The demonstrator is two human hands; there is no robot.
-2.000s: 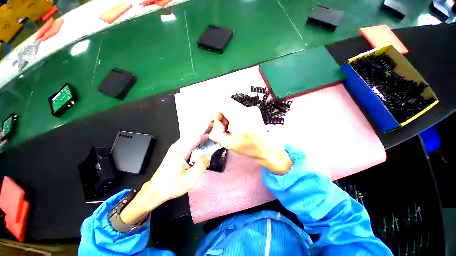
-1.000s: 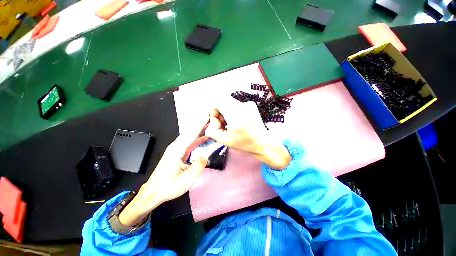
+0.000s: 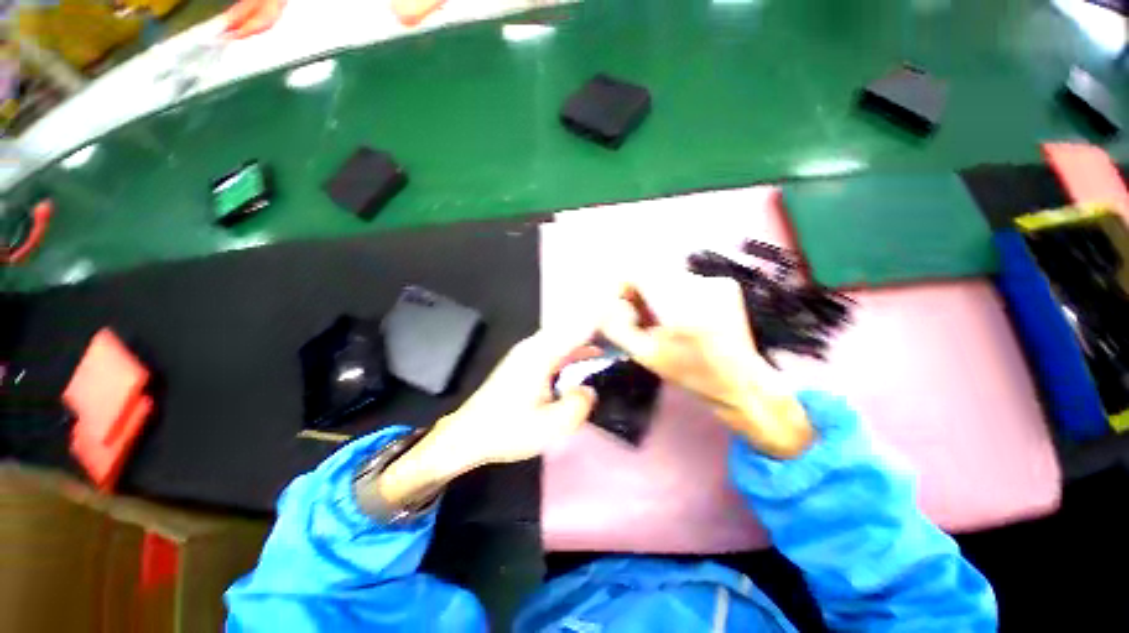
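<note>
A black housing [image 3: 627, 402] lies on the pink mat [image 3: 669, 495] under my hands, with a pale shiny part showing between my fingers. My left hand [image 3: 526, 393] holds it from the left. My right hand [image 3: 700, 352] reaches over its upper right side, thumb and fingertips close together near the left fingertips; whether it pinches a small piece cannot be told. The picture is blurred and the fingers hide most of the housing's inside. A heap of black toothed strips [image 3: 792, 312] lies on the mat just beyond my right hand.
A green block [image 3: 885, 229] lies at the mat's top. The blue parts box [image 3: 1056, 340] is at right. A spare housing [image 3: 430, 340] and an open shell [image 3: 343, 371] lie left. Orange-red pieces [image 3: 109, 402] and a carton [image 3: 74, 556] are further left. Black housings [image 3: 607, 109] sit on the green belt [image 3: 458, 136].
The view has swung left, so the bench things appear further right and the carton shows at lower left. My hands keep nearly the same pose around the housing.
</note>
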